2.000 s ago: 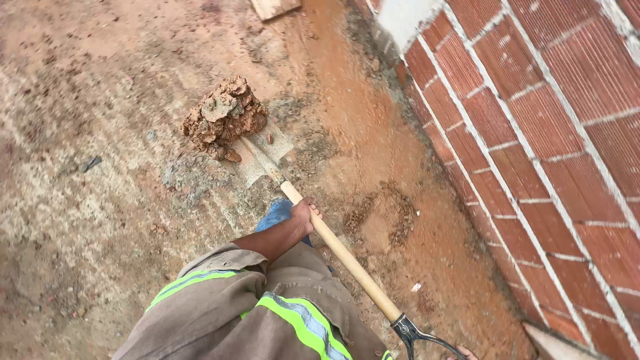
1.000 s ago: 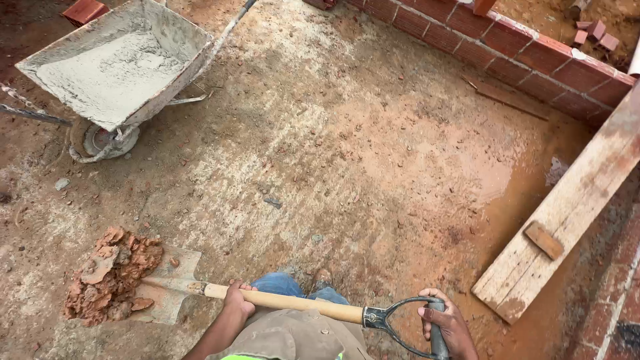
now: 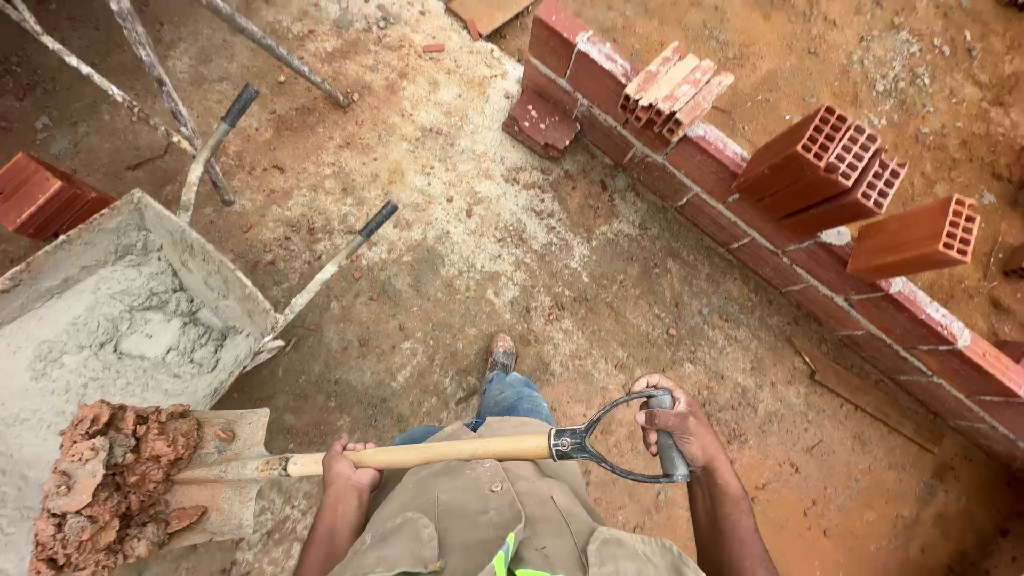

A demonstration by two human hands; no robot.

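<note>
My left hand (image 3: 350, 466) is closed around the lower part of the shovel's wooden shaft (image 3: 456, 451), close to the blade. My right hand (image 3: 676, 422) grips the grey crossbar of the black D-shaped handle (image 3: 632, 456). The shovel lies across the front of my body. On its metal blade (image 3: 232, 448), at the lower left, rests a heap of clumpy reddish-brown soil (image 3: 112, 480). Behind and partly under the heap in view is a wheelbarrow (image 3: 240, 296) with wet grey mortar (image 3: 144, 328) in it.
A low brick wall (image 3: 704, 216) runs diagonally on the right, with hollow clay bricks (image 3: 808, 164) on top. Metal poles (image 3: 276, 50) stand at the upper left near stacked bricks (image 3: 48, 196). A wooden board (image 3: 868, 396) lies by the wall's foot. My boot (image 3: 502, 352) is on the dirt floor.
The view has turned strongly. My right hand and the shovel handle, partly cut off at first, are now fully in view. The loaded blade now appears beside the wheelbarrow, which stood farther off one second ago.
</note>
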